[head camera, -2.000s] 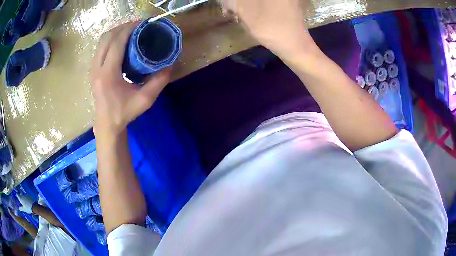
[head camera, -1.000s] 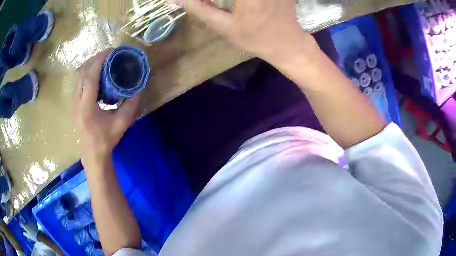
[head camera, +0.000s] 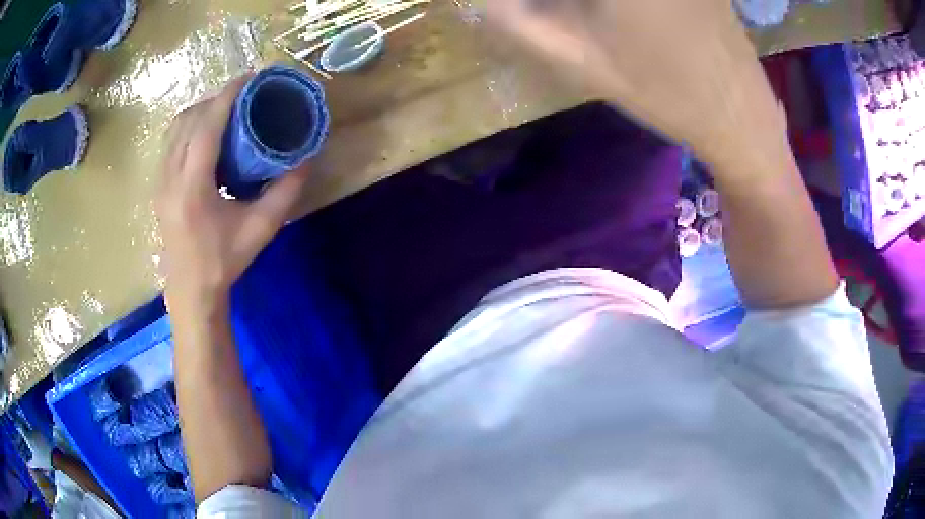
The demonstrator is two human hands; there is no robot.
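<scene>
My left hand [head camera: 208, 198] holds a blue tube body [head camera: 266, 127] upright at the table edge, its dark open mouth facing up. A bit of white shows at the tube's lower end. My right hand [head camera: 634, 61] is over the table at the upper right, blurred. Its fingertips are partly cut off by the top edge, so whether it holds anything cannot be told. Thin pale sticks [head camera: 350, 15] lie fanned out at the top, beside a small round clear cup [head camera: 352, 47].
Blue tubes with white rims [head camera: 43, 150] lie on the film-covered table [head camera: 122, 233] at left. A blue tote [head camera: 71, 390] with blue tubes is lower left. Small white round parts [head camera: 700, 218] and another bin [head camera: 857, 152] are at right. A person's arm [head camera: 86, 482] shows lower left.
My right hand has left the sticks and moved right. No stick shows between its fingers, unlike two seconds ago. My left hand still holds the tube. The camera view has shifted.
</scene>
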